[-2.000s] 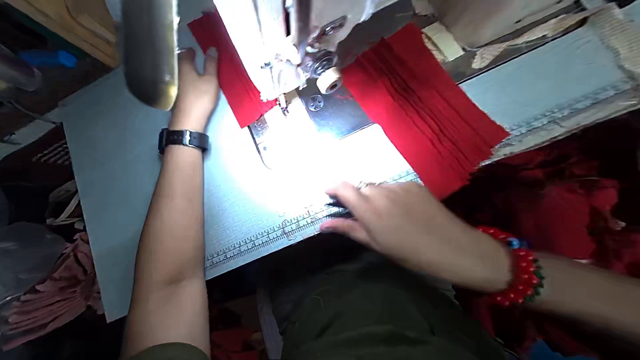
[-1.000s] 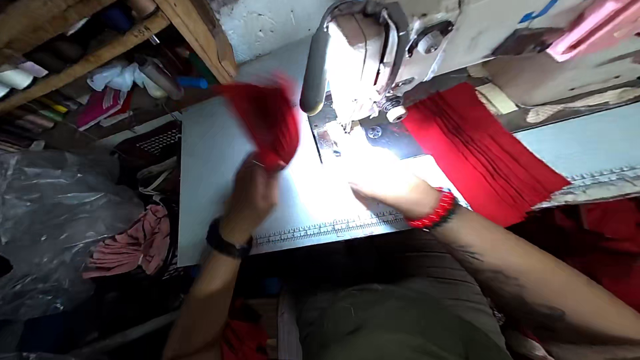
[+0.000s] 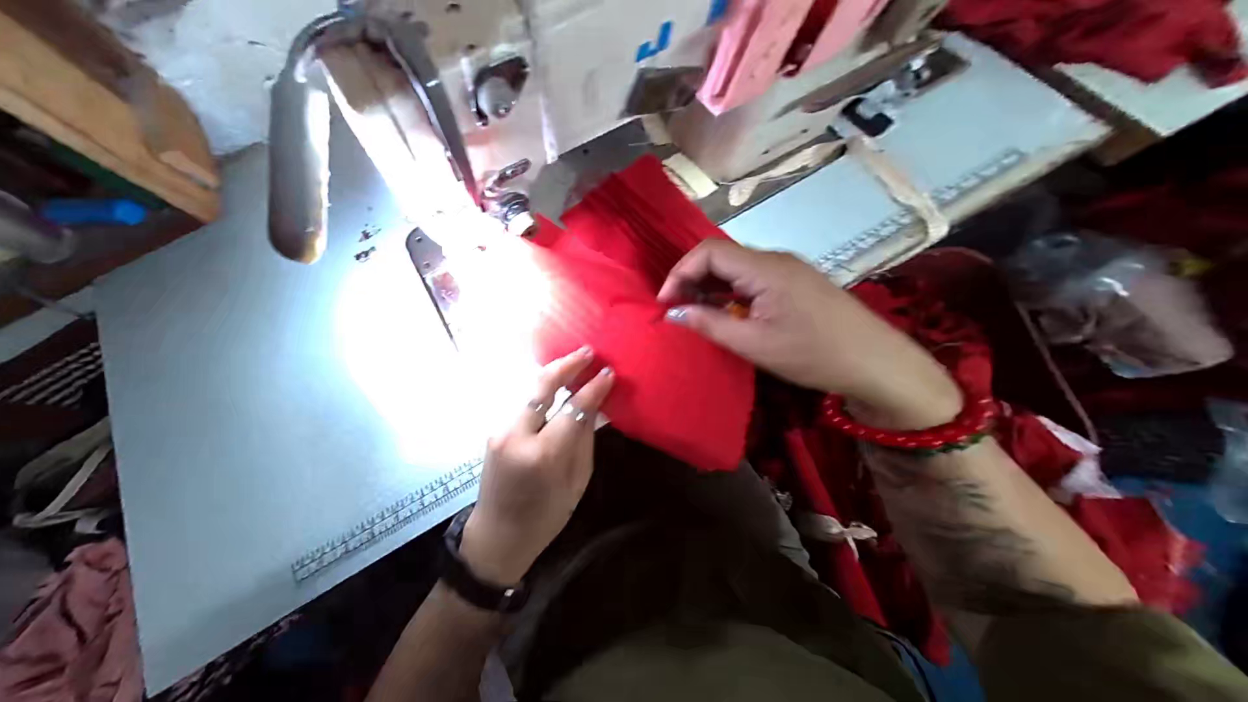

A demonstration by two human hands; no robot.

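Note:
A red cloth piece [image 3: 682,390] lies just right of the sewing machine's needle area, partly over another red pleated piece [image 3: 639,210]. My left hand [image 3: 546,458], with rings on its fingers, touches the lower left edge of the upper piece with spread fingertips. My right hand [image 3: 760,302] pinches that cloth between thumb and fingers from the right; a small orange-tipped thing shows within the hand, too hidden to name. The sewing machine [image 3: 419,117] stands above, its lamp glare washing out the needle, presser foot and nearby cloth.
The pale machine table [image 3: 244,409] bears a printed ruler [image 3: 390,522] along its front edge. A padded lever or lamp arm [image 3: 300,175] hangs at upper left. Pink cloth [image 3: 770,44] rests on the machine. Red fabric [image 3: 868,507] hangs below right, and a clear plastic bag [image 3: 1121,302] lies beyond.
A second ago my left hand held up a blurred red cloth left of the needle; now a red piece lies to its right, under both hands. My right hand has moved right, away from the needle.

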